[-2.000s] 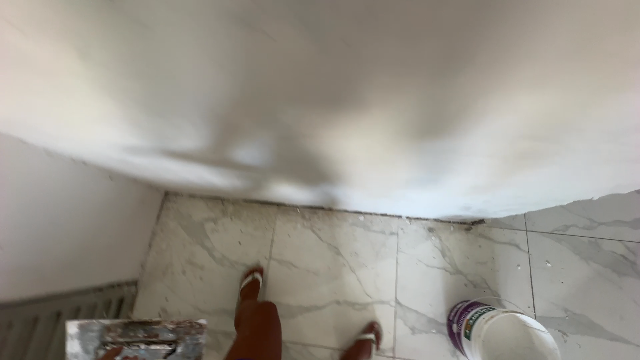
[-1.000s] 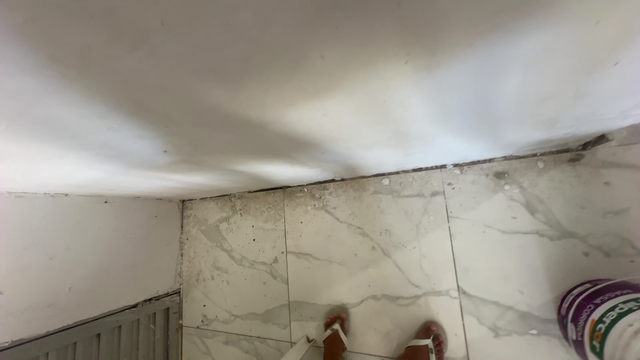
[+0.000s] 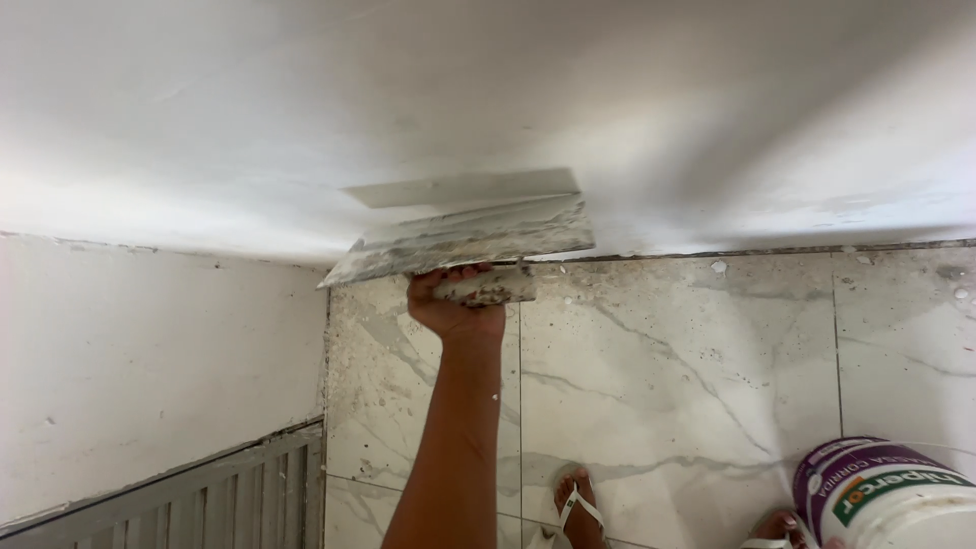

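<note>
My left hand (image 3: 457,301), reaching up from the bottom with the palm side showing, is closed around the handle of a wide plastering trowel (image 3: 488,236). Grey-white compound is smeared over the blade, and the handle is spattered too. The blade lies at or very near the lower part of the white wall (image 3: 648,137), just above the floor joint; exact contact is unclear. A grey band shows on the wall right above the blade; whether it is a shadow or wet compound cannot be told. My right hand is not seen.
A putty bucket (image 3: 839,488) with a purple, white and green label stands at the lower right, near my sandalled feet (image 3: 579,503). At left are a second white wall (image 3: 152,366) and a grey ribbed metal panel (image 3: 191,496). Bits of debris dot the marbled tile floor (image 3: 648,381).
My left hand and the trowel have come into view at the wall; neither showed there one second ago. Two seconds ago, a smeared blade was at the lower left. The view has shifted.
</note>
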